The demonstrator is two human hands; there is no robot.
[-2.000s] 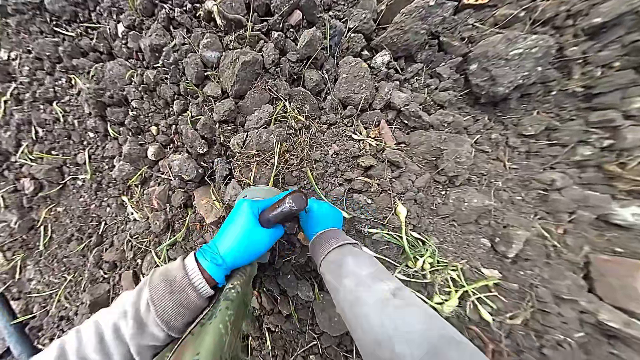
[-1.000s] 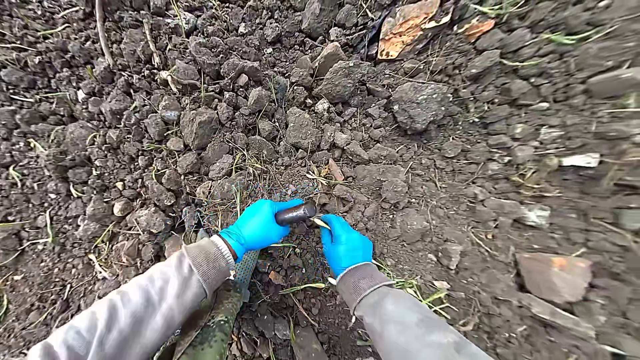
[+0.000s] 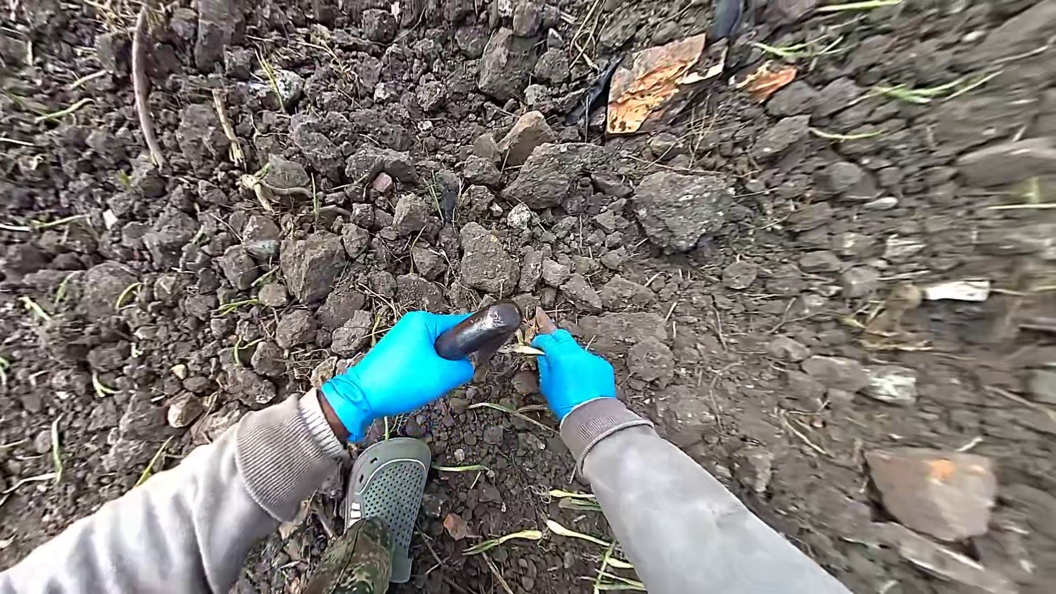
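Observation:
My left hand point(image 3: 408, 371), in a blue glove, is closed around a dark, rounded handle point(image 3: 478, 330); what the handle belongs to is hidden below it. Just to the right, my right hand point(image 3: 573, 375), also gloved in blue, pinches the end of a pale, thin plant stalk point(image 3: 521, 350) close to the tool. Cloddy dark soil point(image 3: 487, 260) lies beneath and around both hands. Pulled green and yellowish shoots point(image 3: 577, 532) lie on the ground below my right hand, partly behind the sleeve.
A grey perforated clog point(image 3: 396, 487) stands on the soil below my left hand. A flat orange-brown stone point(image 3: 652, 82) lies at the upper right, a broad flat stone point(image 3: 932, 491) at the lower right. Large clods point(image 3: 681, 210) lie ahead, and a root or stick point(image 3: 142, 91) at the upper left.
The view has shifted, bringing in the orange-brown stone ahead. The handle stays in my left hand. The right hand was beside it two seconds ago and is now a little apart, to its right.

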